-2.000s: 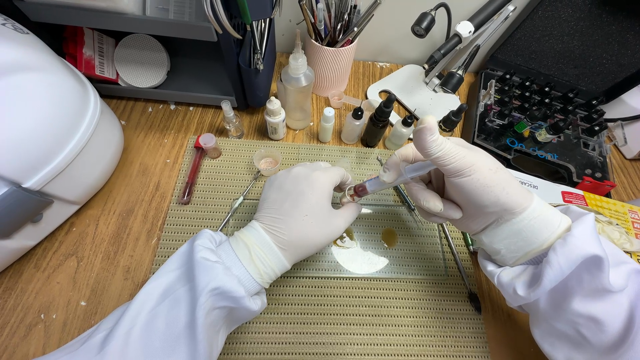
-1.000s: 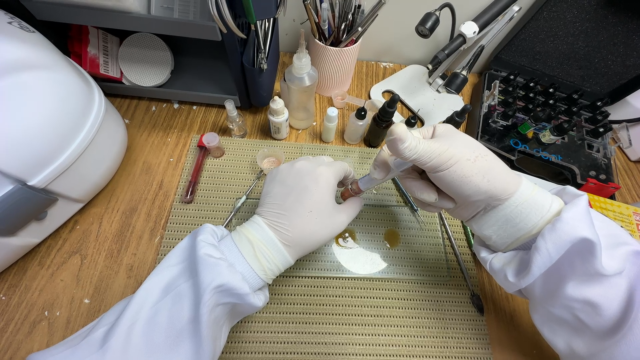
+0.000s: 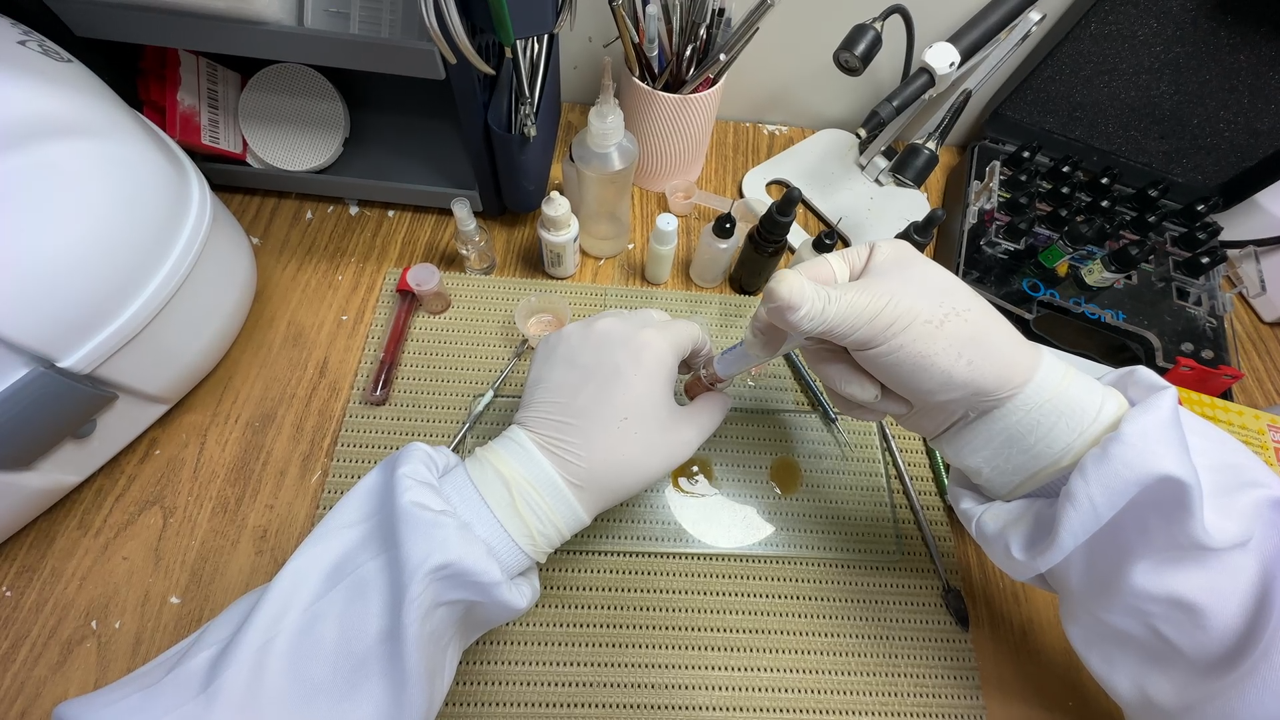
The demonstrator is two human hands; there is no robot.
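My left hand (image 3: 625, 390), in a white glove, pinches a small glass vial (image 3: 703, 383) with reddish-pink contents over a clear glass plate (image 3: 840, 525). My right hand (image 3: 880, 340), gloved too, holds a clear plastic syringe or pipette (image 3: 742, 355) by its upper part, its lower end at the vial's mouth; the tip itself cannot be made out. On the plate lie two amber liquid drops, one (image 3: 786, 476) apart and one (image 3: 692, 474) beside a white light reflection. Left of my hands, a small clear cup (image 3: 543, 317) with pinkish contents stands near a metal instrument (image 3: 488, 397).
A ribbed beige mat (image 3: 700, 640) lies under the plate. A red-capped tube (image 3: 392, 340) is on its left, a brush-like tool (image 3: 930, 530) on its right. Behind stand a squeeze bottle (image 3: 604, 175), several small bottles, a pink tool cup (image 3: 670, 125) and a black bottle case (image 3: 1100, 260).
My right hand has changed its hold on the syringe or pipette: the thumb was raised at its upper end two seconds ago and is now lower. My left hand stays around the vial.
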